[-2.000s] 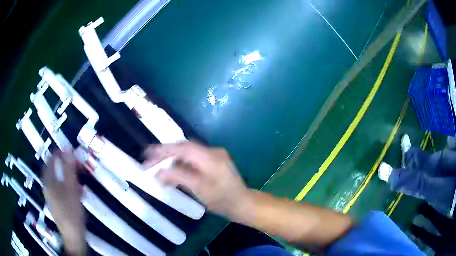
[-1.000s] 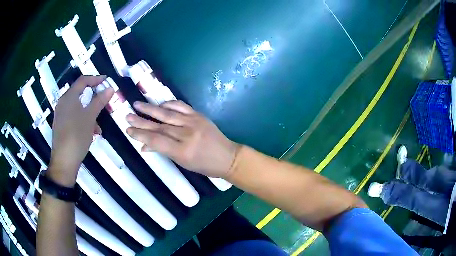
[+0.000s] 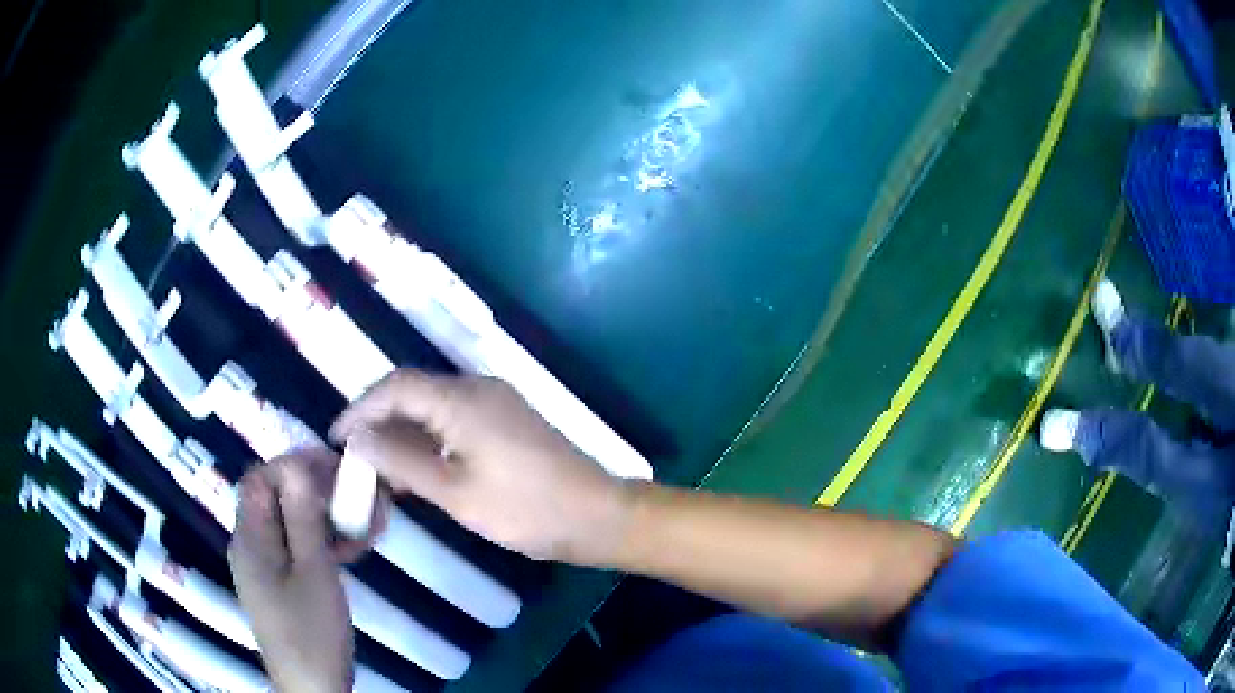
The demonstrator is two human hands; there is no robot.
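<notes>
Several white gimbal-like units [image 3: 562, 409] lie side by side in a black foam tray [image 3: 393, 318], with bent arms toward the upper left and rounded handles toward the lower right. Pink-red bands show near the joints. My left hand [image 3: 291, 555] and my right hand [image 3: 467, 460] meet over the middle units. A small white piece [image 3: 355, 496] is between their fingertips. It looks gripped by my left fingers, with my right fingers touching its upper end. The hands hide parts of the handles below.
The green bench top [image 3: 610, 203] has a pale rail [image 3: 345, 54] at its far edge. To the right are floor lines [image 3: 975, 291], a blue crate [image 3: 1176, 203] and a person's legs [image 3: 1151, 440]. More white units lie at the lower left.
Both hands have come together lower down, away from the joints of the units. The small white piece now shows between them. The view has shifted slightly.
</notes>
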